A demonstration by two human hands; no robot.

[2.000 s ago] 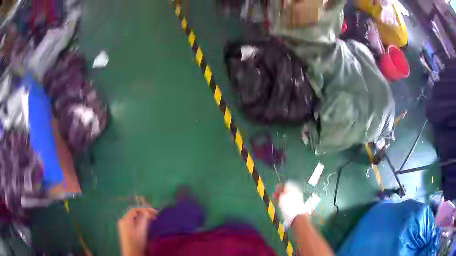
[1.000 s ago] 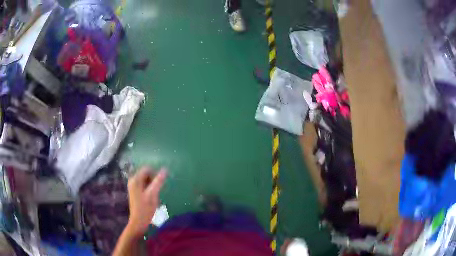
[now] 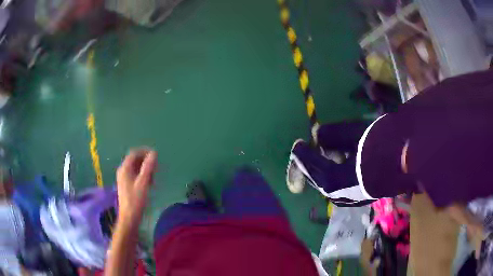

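Observation:
My left hand (image 3: pixel 136 171) is raised over the floor at the lower left, blurred, with loosely curled fingers and nothing visible in it. A white sliver (image 3: pixel 320 265) beside my dark red top at the bottom edge may be my covered right hand; too little shows to tell its state. A purple bundle (image 3: pixel 94 221) lies at the lower left beyond my left forearm. A whitish plastic bag (image 3: pixel 344 233) lies at the lower right, touched by neither hand.
A person in dark clothes (image 3: pixel 443 140) stands close on the right, one shoe near the yellow-black tape (image 3: pixel 304 81). Behind is a rack or crate frame (image 3: pixel 392 27). Pink items (image 3: pixel 392 218) and a brown board (image 3: pixel 430 237) are lower right. Blurred heaps line the upper left.
The view has moved along the green aisle. The person on the right has come into close view. The plastic bag and pink items now sit lower in view. My left hand stays raised.

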